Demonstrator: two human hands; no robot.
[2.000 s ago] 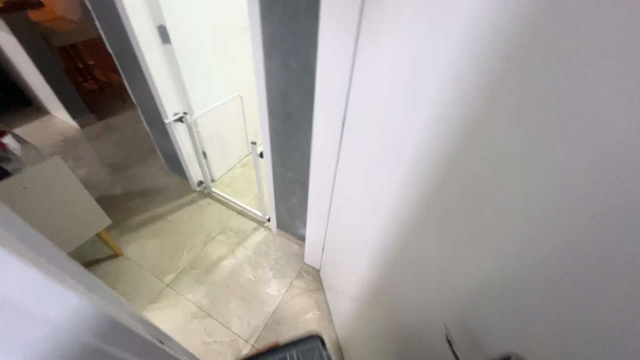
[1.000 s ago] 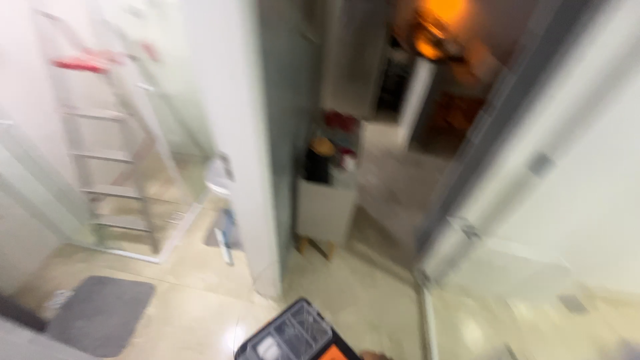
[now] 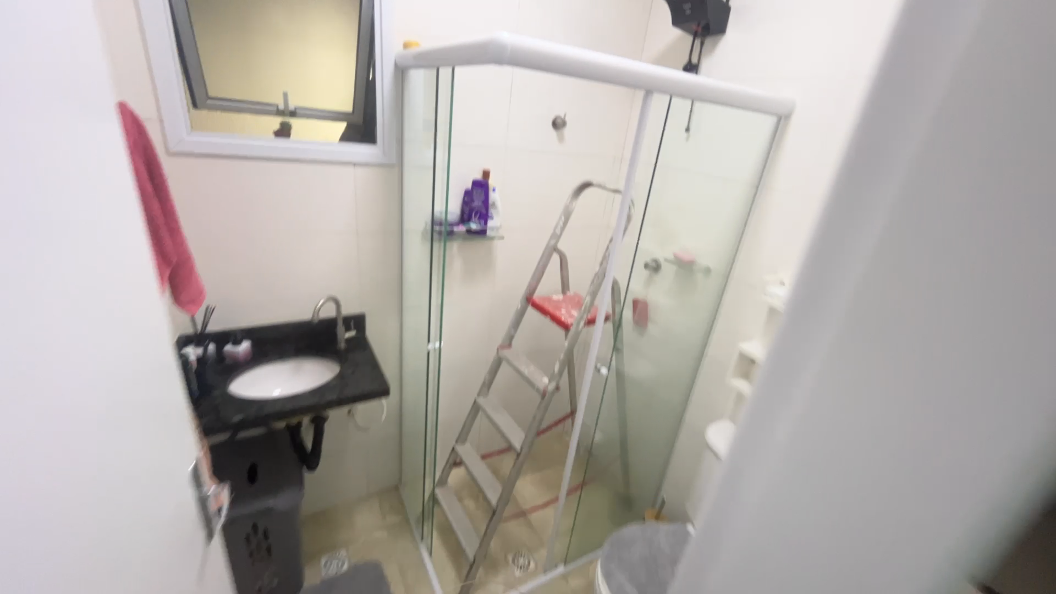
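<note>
Neither my left hand nor my right hand shows in the view, so what they hold is hidden. Ahead, an aluminium stepladder (image 3: 499,421) with a red top platform (image 3: 565,309) stands inside a glass shower enclosure (image 3: 693,247). Above the enclosure, a black shower unit (image 3: 700,15) is fixed high on the wall. Purple bottles (image 3: 477,205) stand on a glass corner shelf. To the left, a white oval basin (image 3: 285,379) is set in a black stone countertop (image 3: 363,379) with a curved metal tap (image 3: 332,318).
A white door (image 3: 91,371) with a metal handle (image 3: 213,499) borders the left; a pale blurred edge (image 3: 825,330) fills the right. A dark grey hamper (image 3: 256,511) sits under the basin. A grey-covered toilet lid (image 3: 648,557) and a grey mat (image 3: 351,580) are low in view.
The view has swung from the hallway to the bathroom. The black and orange case at the bottom of the earlier view, with a bit of a hand beside it, is out of sight.
</note>
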